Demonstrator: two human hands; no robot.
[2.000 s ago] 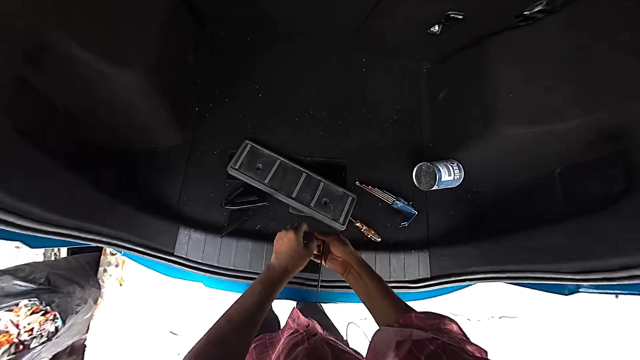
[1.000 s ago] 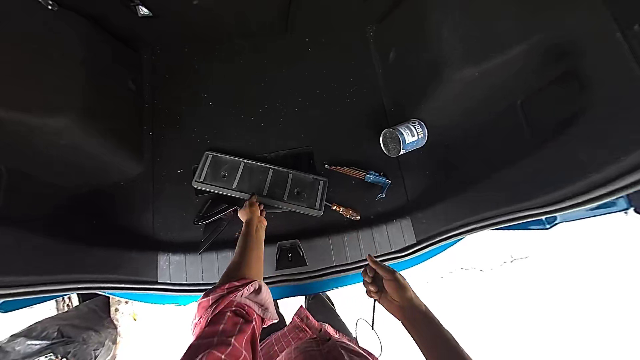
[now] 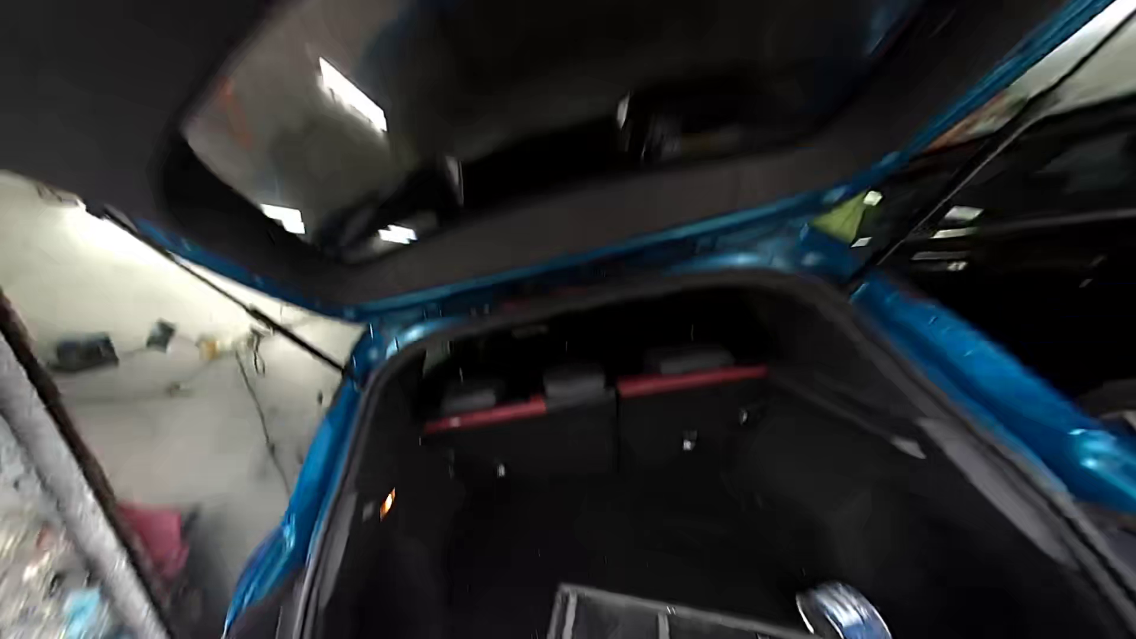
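Note:
Neither of my hands shows in the head view at this moment, so what they hold or touch is hidden. At the bottom edge, the upper part of a black ribbed plastic panel lies on the dark floor of a car's boot. To its right is a blue and white can, blurred and cut off by the frame's lower edge. The screwdriver and the hex keys are out of view.
A raised tailgate with its window spans the top, held by a gas strut on the left. Rear seat backs close off the boot's far side. A dark vehicle stands at the right, and a white wall at the left.
The view has swung up sharply from the boot floor to the raised tailgate. Both hands, seen a second ago with the left at the panel and the right on a thin cord, have left the frame.

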